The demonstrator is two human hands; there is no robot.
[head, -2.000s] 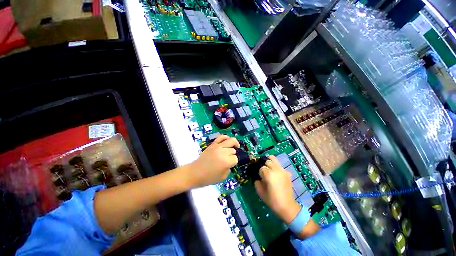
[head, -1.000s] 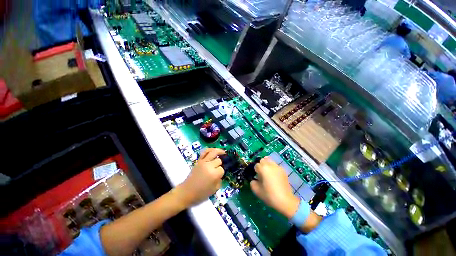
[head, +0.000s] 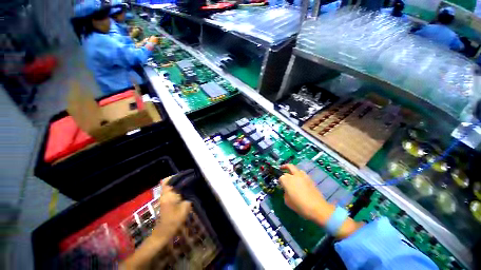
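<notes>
A large green circuit board [head: 295, 222] lies on the white-edged line in front of me, with a round red-and-dark toroidal inductor [head: 242, 144] standing on it. My right hand [head: 301, 193], with a pale blue wrist strap [head: 336, 220], is at the middle of the board; its fingertips touch dark parts there, and I cannot tell whether it grips one. My left hand [head: 173, 209] is blurred, over the blister tray [head: 196, 242] in the black bin at the lower left. What its fingers hold, if anything, is not clear.
An open cardboard box [head: 126, 117] stands on the neighbouring bin. Another board [head: 196, 93] lies further up the line, near a person in a blue smock [head: 109, 57]. A tan holder [head: 354, 136] and yellow-topped parts [head: 421, 184] sit to the right, below clear trays [head: 377, 50]. A blue cord crosses there.
My left hand has left the board and moved down-left to the tray in the bin. My right hand stays at the board. The view has tilted up, showing people along the line.
</notes>
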